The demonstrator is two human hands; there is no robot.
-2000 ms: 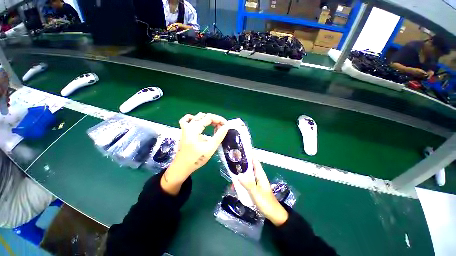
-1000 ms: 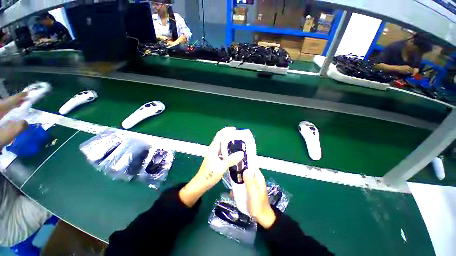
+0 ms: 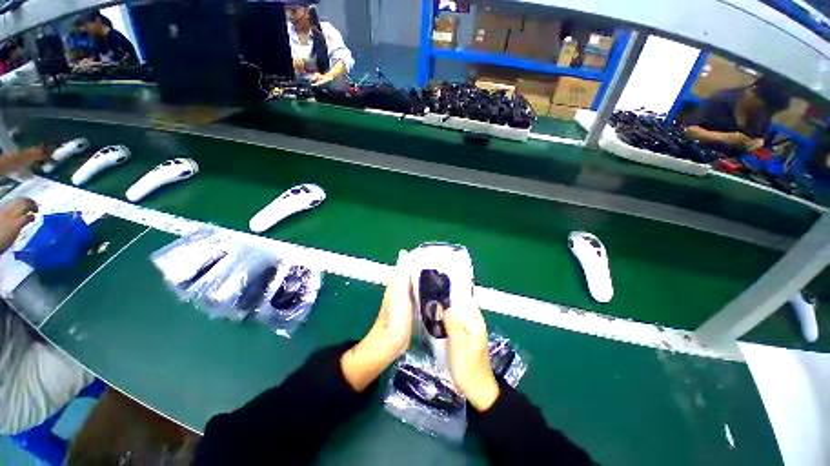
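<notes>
A white handheld device is held upright between both my hands in the middle of the view. A glossy black face panel lies on its face. My left hand wraps the device's left side. My right hand holds the right side, with its thumb at the panel's lower end. Clear plastic bags with dark panels inside lie on the bench just below the device, partly hidden by my right hand. More bagged panels overlap at the left of the bench.
The green conveyor belt beyond the white rail carries several spaced white devices. A blue bin stands at far left by a neighbouring worker's hand. A grey post rises at right. Other workers sit beyond.
My left hand has come down from a raised pinch at the panel's top onto the device's left side. My right thumb now lies on the panel's lower end. Belt devices have shifted right in view.
</notes>
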